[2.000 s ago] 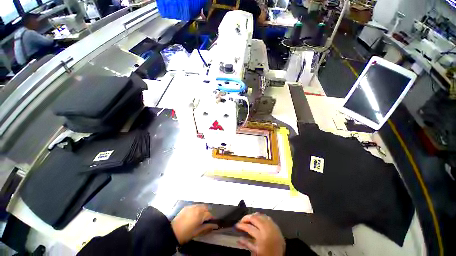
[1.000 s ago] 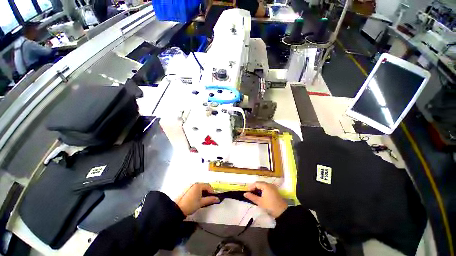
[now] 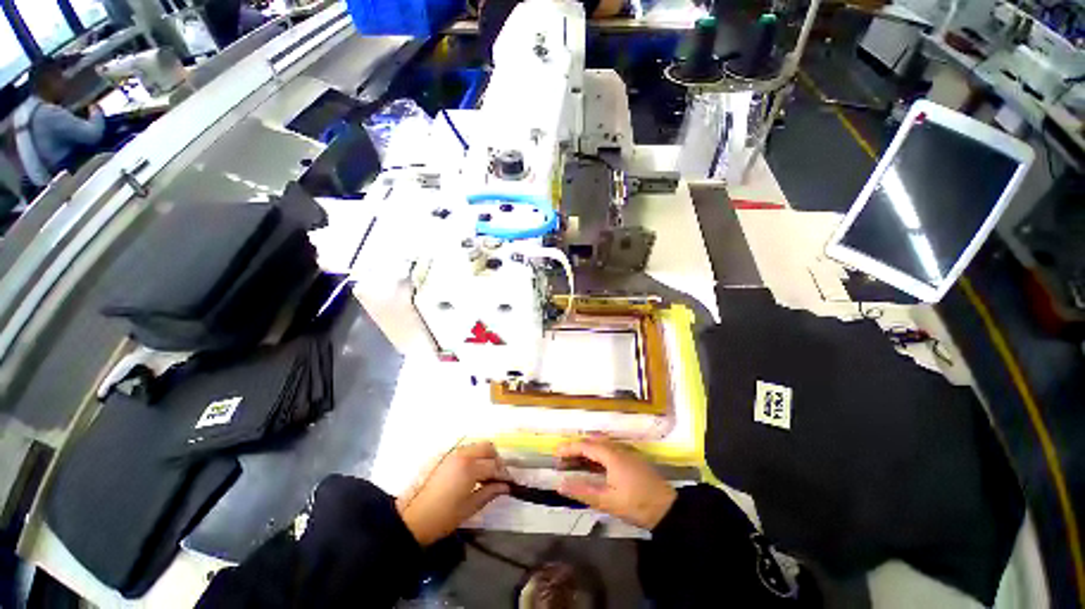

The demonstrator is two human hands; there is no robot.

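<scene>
My left hand and my right hand pinch a narrow dark fabric piece between them, at the near edge of the white template base with yellow taped edges. My fingers hide part of the piece. The brown-gold clamp frame lies on the base, partly under the white sewing machine head. A black fabric panel with a small white label lies to the right of the frame.
At left are a thin fanned black stack with a label, flat black pieces and thick padded pieces. A tilted tablet stands at right. Thread cones stand behind. A person sits at far left.
Since two seconds ago, both hands have moved the dark piece forward to the template base's near edge. In the last second, my right hand has shifted slightly left and down.
</scene>
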